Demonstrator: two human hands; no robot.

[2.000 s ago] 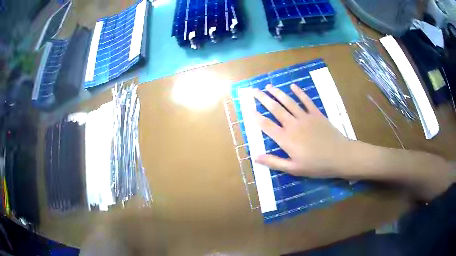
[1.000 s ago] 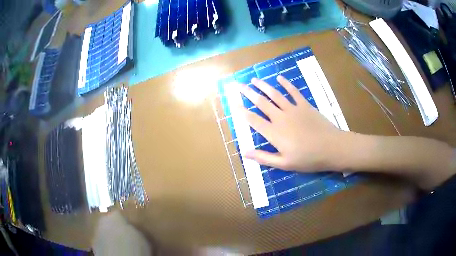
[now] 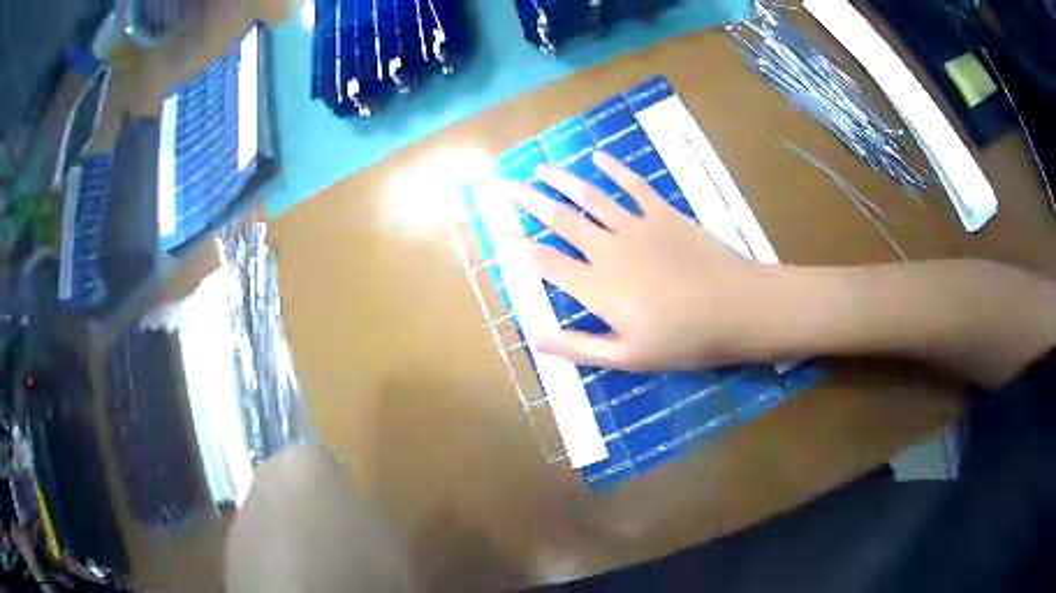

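A blue solar cell sheet (image 3: 649,411) lies on the brown tabletop with a white strip (image 3: 564,400) along its left side and another white strip (image 3: 718,185) along its right side. Thin silver ribbon ends stick out past the left edge, joined by a long busbar ribbon (image 3: 506,344). My right hand (image 3: 637,272) lies flat on the sheet, palm down, fingers spread, holding nothing. My left hand (image 3: 315,527) is a blurred shape at the bottom left, below the ribbon pile; its fingers cannot be made out.
At left are a busbar ribbon bundle (image 3: 257,336), white strips (image 3: 214,405) and a dark strip stack (image 3: 156,429). Stacked cell strings (image 3: 376,52) and a panel stack (image 3: 212,145) lie at the back. Another ribbon pile (image 3: 828,99) and a long white piece (image 3: 909,110) are at right.
The view has shifted, so the bench items appear further left and mostly higher. My right hand stays flat on the sheet. My left hand shows more at the bottom left, closer to the ribbon bundle.
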